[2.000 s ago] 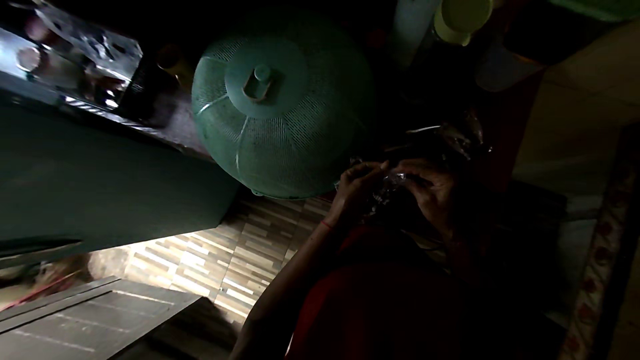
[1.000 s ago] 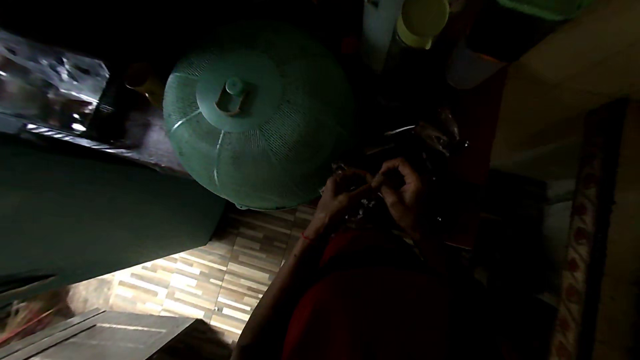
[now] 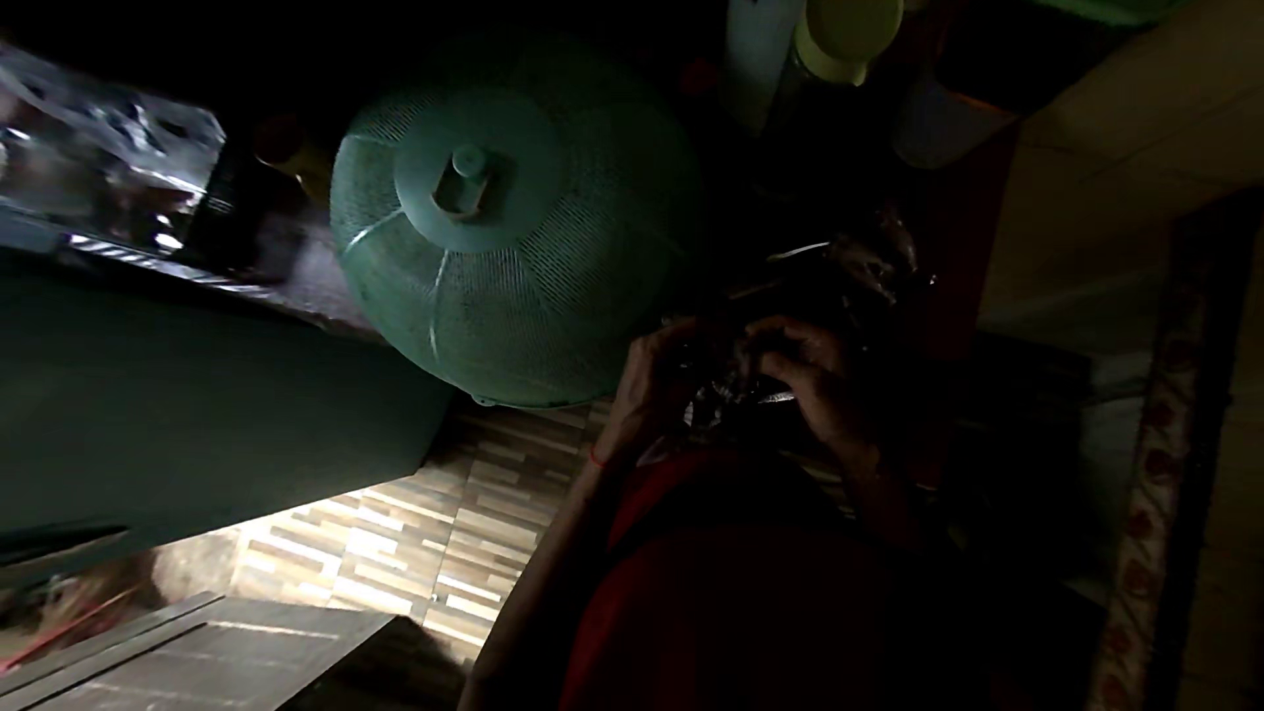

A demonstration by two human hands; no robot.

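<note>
Deep shadow covers both hands. My left hand (image 3: 660, 380), with a thin red band at the wrist, has curled fingers at a dark pile with shiny bits (image 3: 716, 395). Just to its right, my right hand (image 3: 805, 370) bends its fingers over the same pile. Whether either hand grips something is too dark to tell. A thin light-coloured utensil or strip (image 3: 798, 252) lies beyond the hands, beside a crumpled dark shiny thing (image 3: 879, 259). The large green plastic mesh food cover (image 3: 533, 257) stands close to the left hand.
A yellow-lidded container (image 3: 849, 35) and a translucent cup (image 3: 943, 128) stand at the upper right. Clear plastic packaging (image 3: 109, 158) sits at the upper left above a green cabinet or appliance side (image 3: 197, 395). Below are striped floor tiles (image 3: 415, 553) and a grey panel (image 3: 217, 652).
The fingertips of my two hands were together at first; now the hands are a little apart, lower over the dark pile. The view has shifted somewhat.
</note>
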